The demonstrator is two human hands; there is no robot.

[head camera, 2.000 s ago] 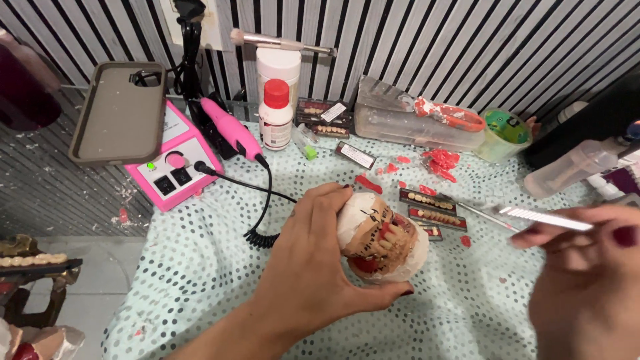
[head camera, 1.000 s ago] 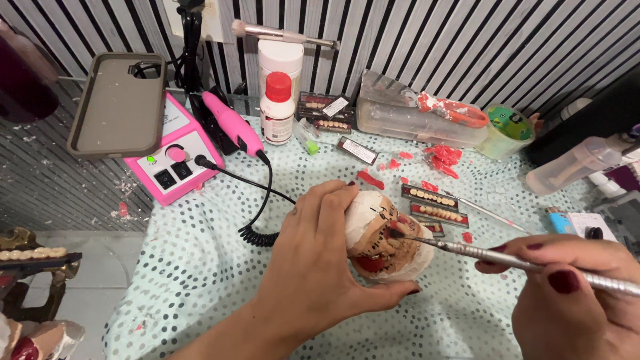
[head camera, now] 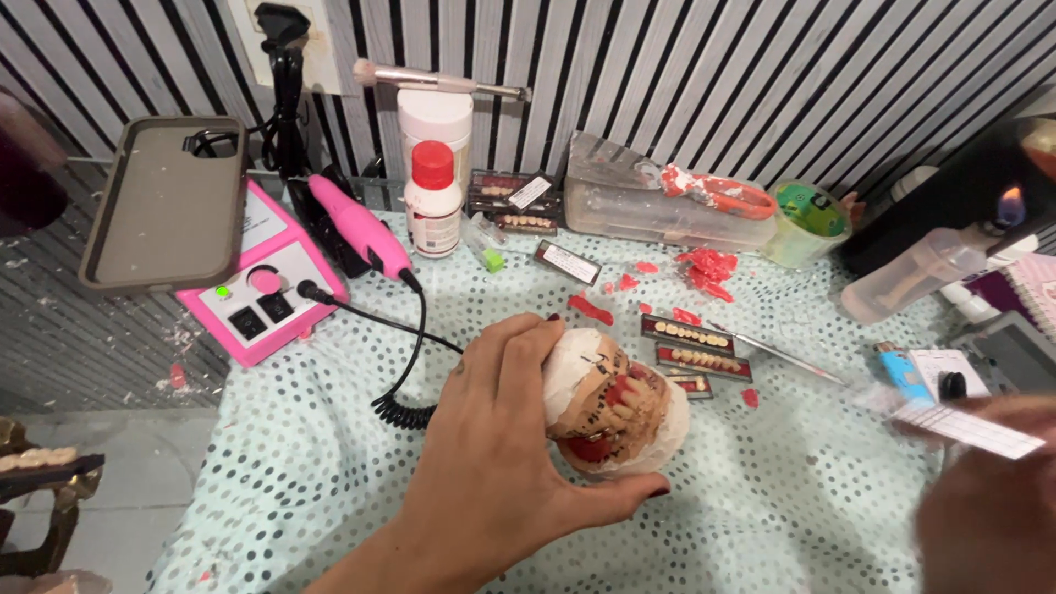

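Note:
My left hand (head camera: 503,437) grips a plaster dental model (head camera: 610,404) from its left side, thumb below. The model's two halves are together, with artificial teeth, red wax and dark pencil marks on its tan stone. At the right edge my right hand (head camera: 982,487), blurred by motion, holds a metal wax-carving instrument (head camera: 965,425), apart from the model. Cards of artificial teeth (head camera: 701,360) lie just right of the model. Near them are red wax scraps (head camera: 708,272) and another slim metal instrument (head camera: 775,353). A small flame (head camera: 1011,206) burns at the spirit lamp (head camera: 916,276).
A pink rotary-tool control box (head camera: 264,289) and its handpiece (head camera: 359,227) stand at left, with a coiled cord reaching my left hand. Behind are a red-capped bottle (head camera: 434,202), a plastic case (head camera: 660,214), a spatula and tape. A blue lighter (head camera: 903,371) lies at right.
My right hand has drawn the instrument away from the model to the right; one second ago its tip was at the teeth. My left hand has kept its hold on the model.

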